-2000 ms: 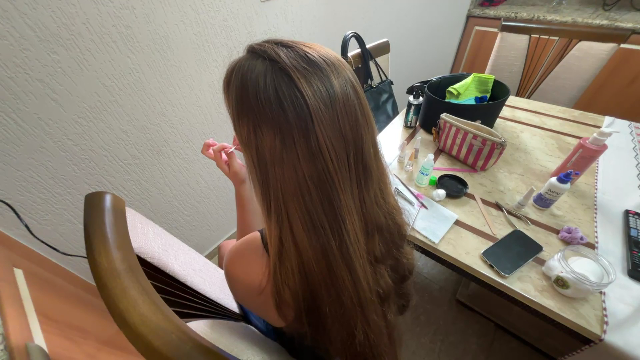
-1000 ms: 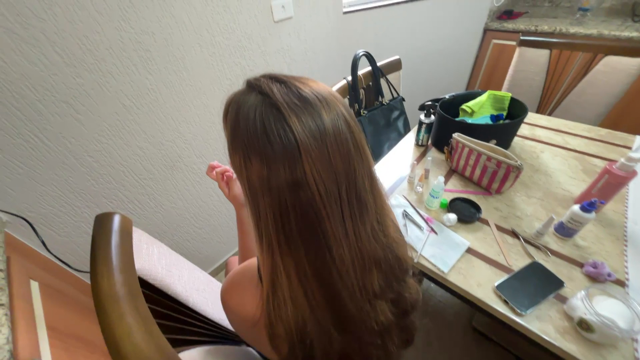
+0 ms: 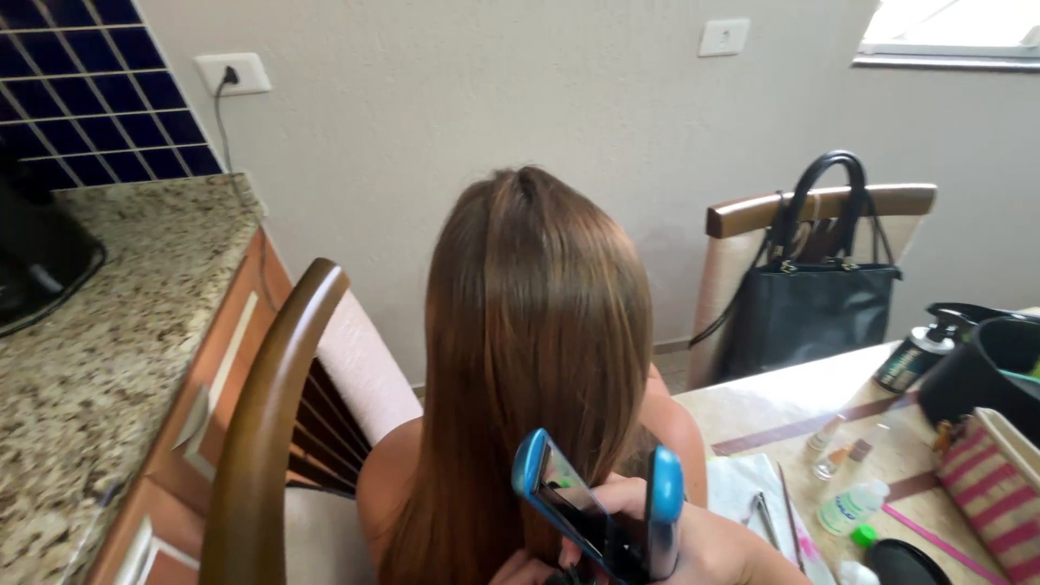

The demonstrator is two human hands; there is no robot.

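Observation:
A seated person's long, straight brown hair (image 3: 536, 325) hangs down the back, seen from behind in the head view. A blue hair straightener (image 3: 569, 496) stands in front of its lower part, plates spread apart and pointing up. My right hand (image 3: 699, 536) comes in from the lower right and is closed around the straightener, its fingers showing between the plates. Only part of my left hand (image 3: 524, 569) shows at the bottom edge, against the hair; its grip is hidden. A small dark object lies between the hands, too cut off to name.
A wooden chair back (image 3: 260, 422) and a granite counter (image 3: 138, 292) are at left. A corded plug sits in a wall outlet (image 3: 236, 75). At right, a black handbag (image 3: 821, 309) hangs on a chair; the table holds bottles (image 3: 853, 505), a striped pouch (image 3: 991, 479) and a black tub (image 3: 987, 382).
My hands and the blue straightener have come into view at the bottom. The seated person's raised hand no longer shows. The view has turned left, bringing in the counter and outlet.

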